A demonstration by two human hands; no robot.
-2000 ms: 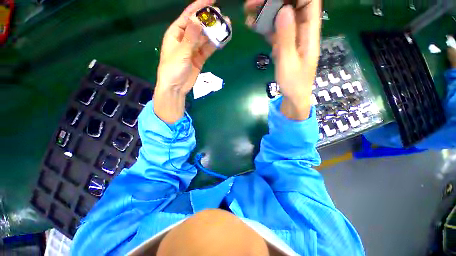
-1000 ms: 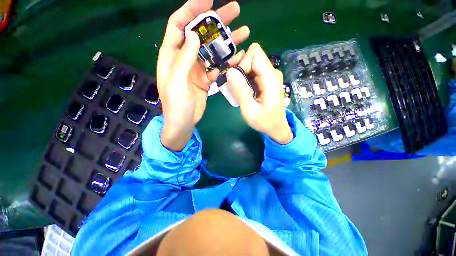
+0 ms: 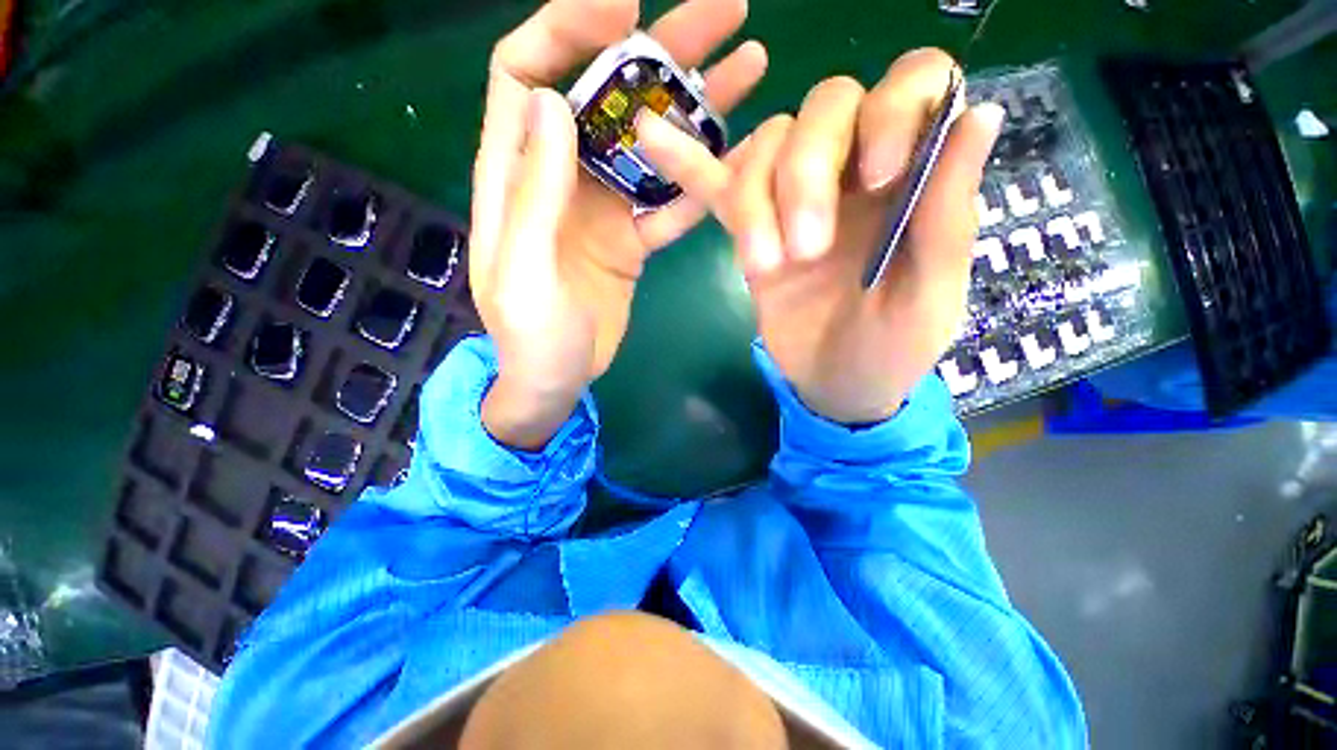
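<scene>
My left hand [image 3: 554,264] holds an open watch housing [image 3: 639,123] at the top centre. The housing is a rounded square with a white rim and gold-yellow, black and grey parts inside. My right hand [image 3: 851,249] holds a thin dark display module [image 3: 916,179] nearly edge-on between thumb and fingers. A finger of my right hand reaches into the open housing and touches or nearly touches its inside. The module is apart from the housing. Whether a flex cable runs between them cannot be seen.
A black tray [image 3: 219,466] at left holds several dark-faced housings. A clear blister tray [image 3: 1092,199] with white L-shaped parts lies right, partly behind my right hand. A ribbed black tray [image 3: 1229,235] stands beyond it. A white gridded tray [image 3: 179,706] shows at lower left. A blue cord crosses near my lap.
My right hand has moved right and up, taking the module away from the housing, and turned it edge-on. One finger now reaches into the housing. My left hand still holds the housing, slightly lower.
</scene>
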